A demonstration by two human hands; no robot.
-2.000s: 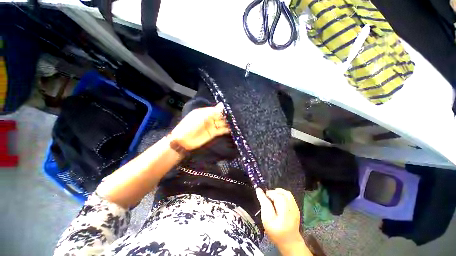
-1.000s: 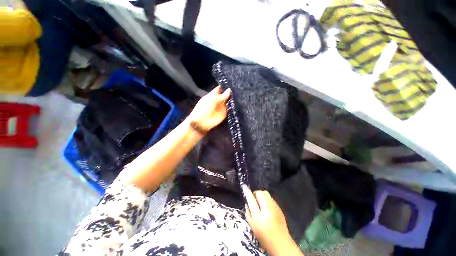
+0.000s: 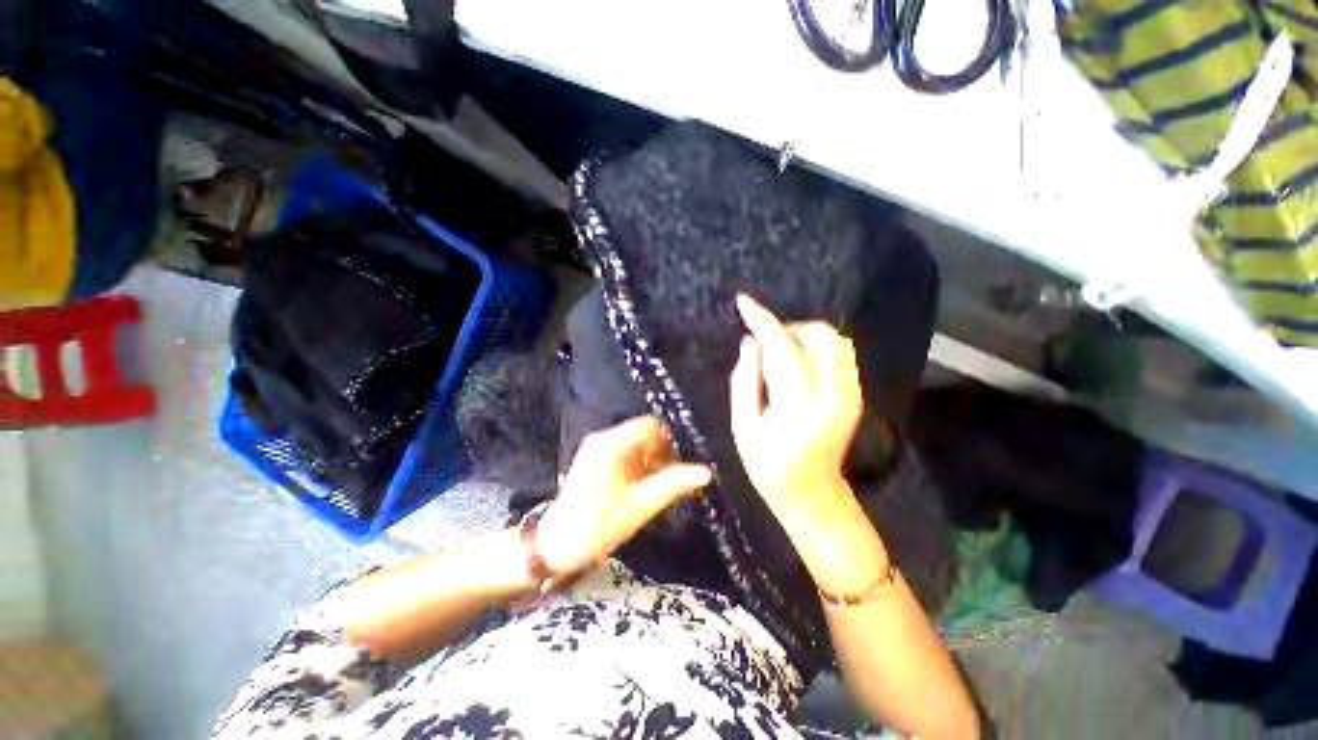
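Note:
The dark flecked jacket [image 3: 723, 217] lies bunched on my lap and rises to the table's underside. The braid trim [image 3: 636, 347], black with white flecks, runs down its left edge. My left hand [image 3: 614, 499] holds the trimmed edge, thumb on top at the lower part. My right hand [image 3: 795, 398] is above the cloth to the right of the trim, index finger extended and the other fingers curled. I cannot see whether a needle or thread is in its fingers.
The white table [image 3: 694, 58] bears looped black scissors handles [image 3: 947, 44] and a yellow-green striped garment [image 3: 1185, 87]. A blue basket [image 3: 484, 311] of black garments and a red stool [image 3: 87, 362] stand left, a purple stool [image 3: 1272, 564] right. A person in yellow [image 3: 32, 203] is at far left.
My left hand has moved down along the trim. My right hand has left the trim's lower end and moved up and right over the cloth. The view has shifted.

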